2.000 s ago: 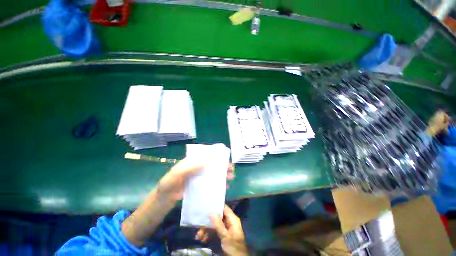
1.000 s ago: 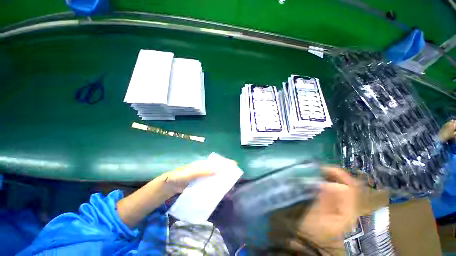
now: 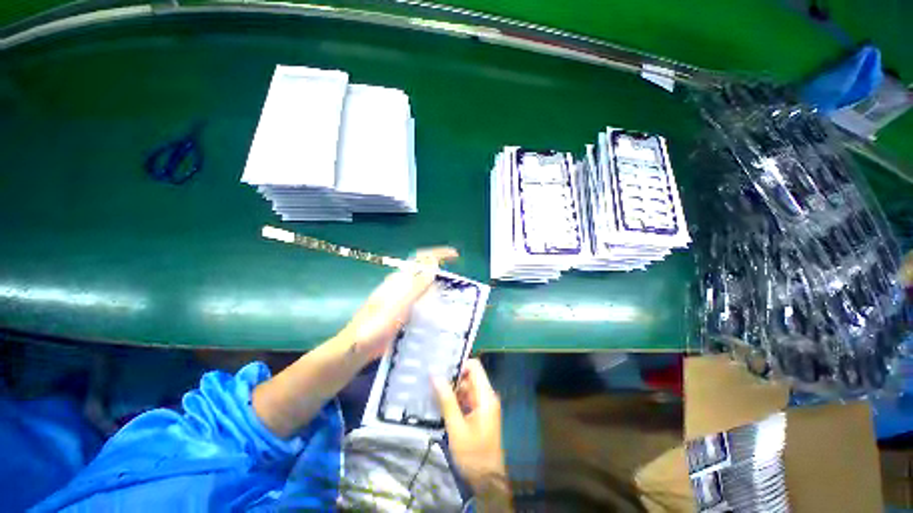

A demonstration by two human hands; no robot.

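A black-outlined panel (image 3: 425, 346) with a pale patterned face is held face up at the bench's front edge, tilted. My left hand (image 3: 395, 306) grips its upper left side; the fingertips are blurred near the panel's top end. My right hand (image 3: 473, 416) holds its lower right side with thumb on the face. A narrow sticker strip (image 3: 325, 245) lies on the bench, its right end reaching my left fingers. Blank white cards (image 3: 300, 130) stand in two stacks behind it. Two stacks of black-outlined panels (image 3: 549, 205) stand to the right, faces up.
Dark scissors (image 3: 175, 158) lie at the left. A shiny pile of clear trays (image 3: 796, 235) fills the right bench end. Below it an open carton (image 3: 831, 451) holds rows of panels. A metal rail (image 3: 471, 28) runs along the back. A blue cloth (image 3: 846, 78) hangs at upper right.
The plain white piece in my left hand has given way to a black-outlined panel face up. My right hand, blurred with a dark panel at the right, is now on this panel. The view has shifted.
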